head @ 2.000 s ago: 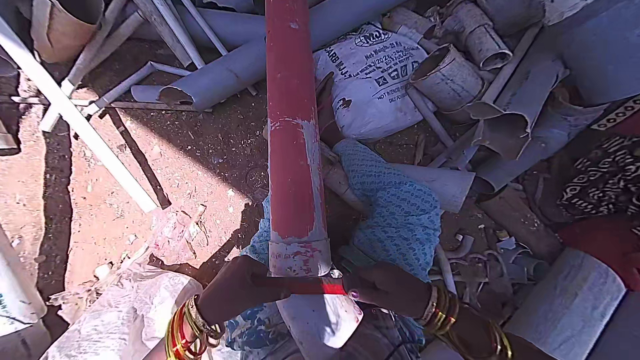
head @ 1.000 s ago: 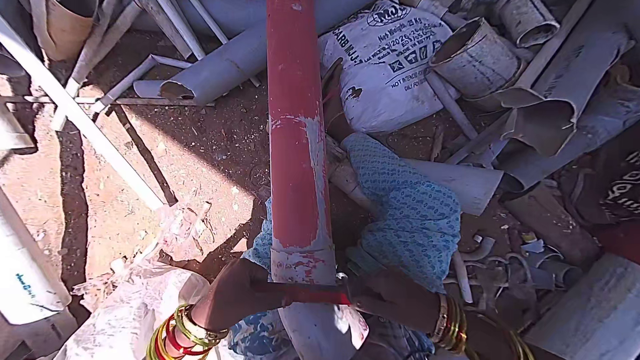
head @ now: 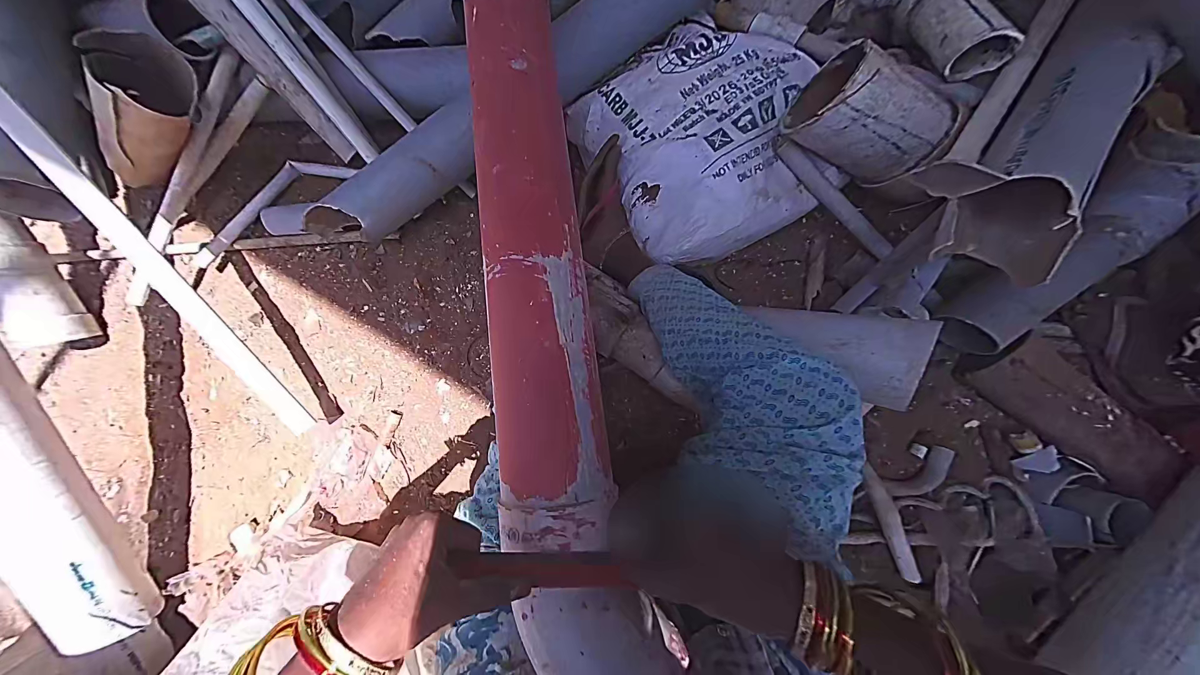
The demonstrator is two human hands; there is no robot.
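Observation:
A long plastic pipe, painted red with bare grey patches, runs from the top edge down toward my lap. A narrow red bar-like tool lies across its grey lower end. My left hand is closed on the tool's left end, left of the pipe. At the right end, my right hand is dark and blurred, closed around the tool. Bangles circle both wrists. Whether the tool has a blade cannot be seen. Blue patterned cloth covers my leg beside the pipe.
A printed white sack lies beyond my leg. Grey pipes and thin white pipes are scattered at the left and back. Broken pipe pieces crowd the right. Crumpled clear plastic rests near my left wrist.
Both hands stay on the tool across the pipe's lower end. The view has shifted slightly.

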